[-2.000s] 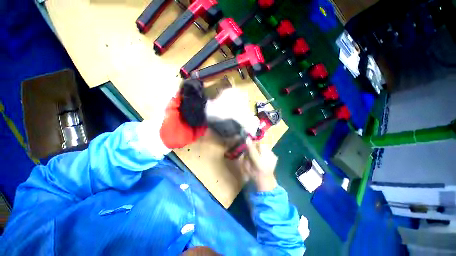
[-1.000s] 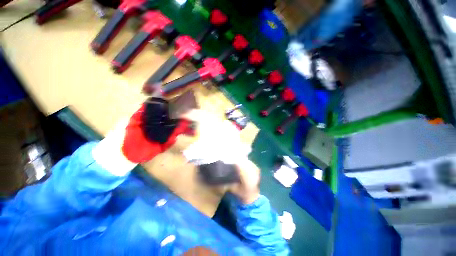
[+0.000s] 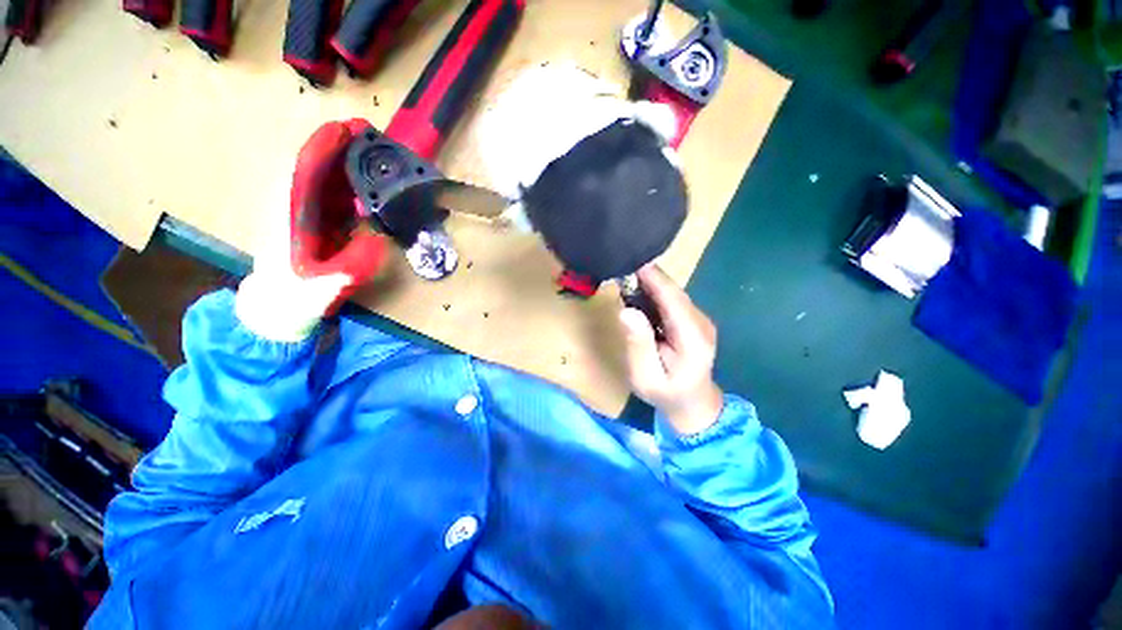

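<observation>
My left hand (image 3: 322,222), in a red-palmed work glove, grips the open head of a red-and-black tool body (image 3: 458,76); its grip points up and away. A silver round part (image 3: 432,254) shows at the near end of this head. My bare right hand (image 3: 674,351) holds the thin handle of a two-faced mallet (image 3: 605,197), black face towards me, white face behind. The mallet head is raised right of the held tool head. A second open tool head (image 3: 689,64) lies behind it, its red body partly hidden by the mallet.
Several red-and-black grips (image 3: 308,37) lie along the top of the tan board (image 3: 185,148). On the green bench (image 3: 769,289) are a silver metal sleeve (image 3: 908,236), a crumpled white wipe (image 3: 881,410) and a blue cloth (image 3: 999,302). Dark specks dot the board.
The view has moved down and closer to the board. The mallet has turned and its black face is now clear. The open head at my left glove now shows; the rowed red heads have left view.
</observation>
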